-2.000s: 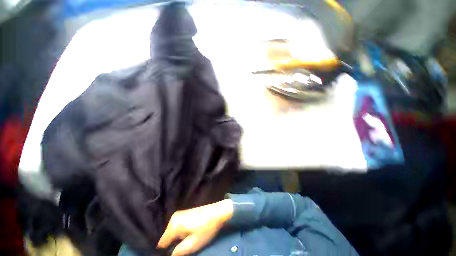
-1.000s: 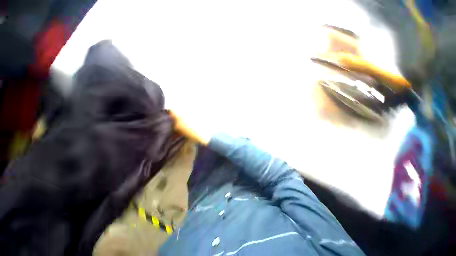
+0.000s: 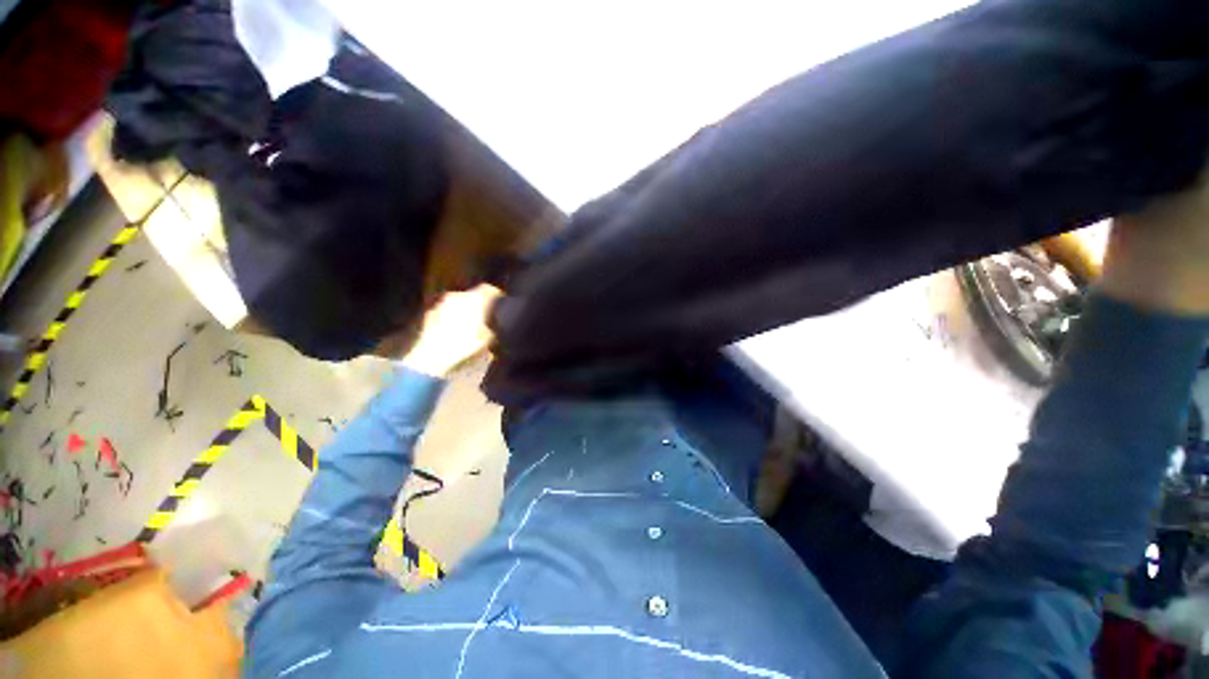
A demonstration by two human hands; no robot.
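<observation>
A long dark garment (image 3: 822, 199) stretches from my waist across the white table (image 3: 504, 66) to the upper right. My left hand (image 3: 458, 325) is at its near end, fingers closed on the cloth edge. My right hand (image 3: 1164, 246) is at the right edge of the picture, partly cut off; its fingers are hidden by the garment, so its grip cannot be seen. The iron (image 3: 1024, 308) shows below the garment, left of my right forearm, on the white cover.
Dark garments (image 3: 332, 199) hang in a pile beside the table at the upper left, with a white piece (image 3: 285, 40) on top. Yellow-black tape (image 3: 199, 464) and thread scraps are on the floor. An orange-yellow bag or box (image 3: 119, 623) is at lower left.
The garment has swung from the left side to lie across the table to the right. Both arms are now in view, spread apart. The view has turned toward the floor at left.
</observation>
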